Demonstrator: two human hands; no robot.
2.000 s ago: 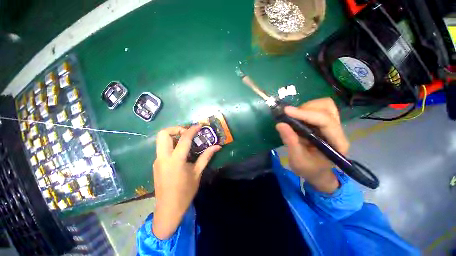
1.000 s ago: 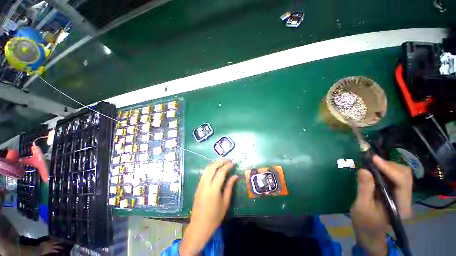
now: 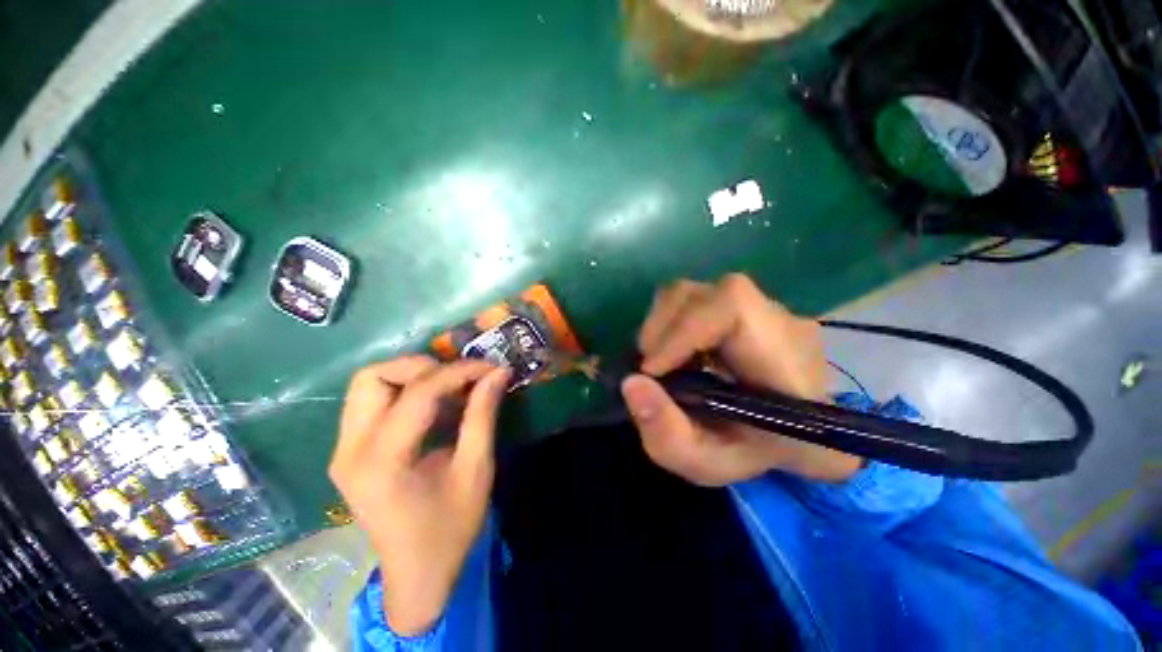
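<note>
A dark watch case with a silver rim [image 3: 512, 347] sits in the orange fixture [image 3: 551, 312] at the bench edge. My left hand [image 3: 427, 439] is at its left side, with thumb and index finger pinched together at the case edge. The thin solder wire [image 3: 287, 403] runs from the left into this hand; its end is hidden. My right hand [image 3: 733, 382] grips the black soldering iron [image 3: 816, 427]. The iron's tip points left at the right side of the case; blur hides whether it touches.
Two more watch cases [image 3: 310, 280] lie left of the fixture. A clear tray of silver-yellow cells [image 3: 108, 382] is far left, beside a black tray [image 3: 57, 548]. A white notched piece [image 3: 735, 201], the tan pot [image 3: 688, 51] and the black fan [image 3: 956, 140] are beyond my right hand.
The iron moved from the tan pot to the right side of the case. My left hand moved from beside the fixture to the case's edge. The view shifted closer to the bench.
</note>
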